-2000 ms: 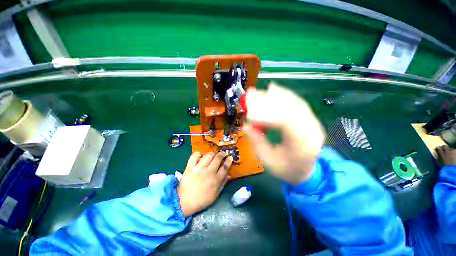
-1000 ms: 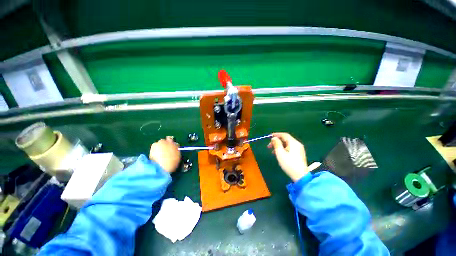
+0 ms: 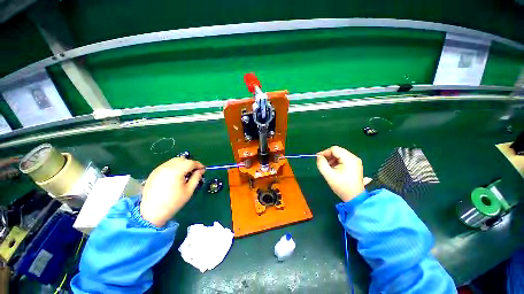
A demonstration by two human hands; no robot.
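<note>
The orange toggle press [image 3: 232, 123] stands in front of me, its red toggle handle [image 3: 251, 82] raised. The dark round nest [image 3: 269, 198] on its base holds no visible part and lies below the plunger [image 3: 263, 138]. My left hand [image 3: 171, 186] pinches the outer end of the left side rod [image 3: 221, 167]. My right hand [image 3: 342, 171] pinches the outer end of the right side rod [image 3: 301, 156]. Both rods run into the press. A round part [image 3: 215, 185] lies left of the base.
A white wipe [image 3: 207, 246] and a squeeze bottle [image 3: 284, 247] lie near me. A white box [image 3: 103, 201], tape rolls [image 3: 51, 169] and blue bin [image 3: 49, 247] are left. A mesh block [image 3: 408, 172] and green-centred spool [image 3: 482, 204] are right. Another round part [image 3: 370, 131] lies behind.
The handle went from my right hand's grip to raised, and my left hand left the nest. Both hands went to the side rods. Since one second ago, my left hand has come nearer me.
</note>
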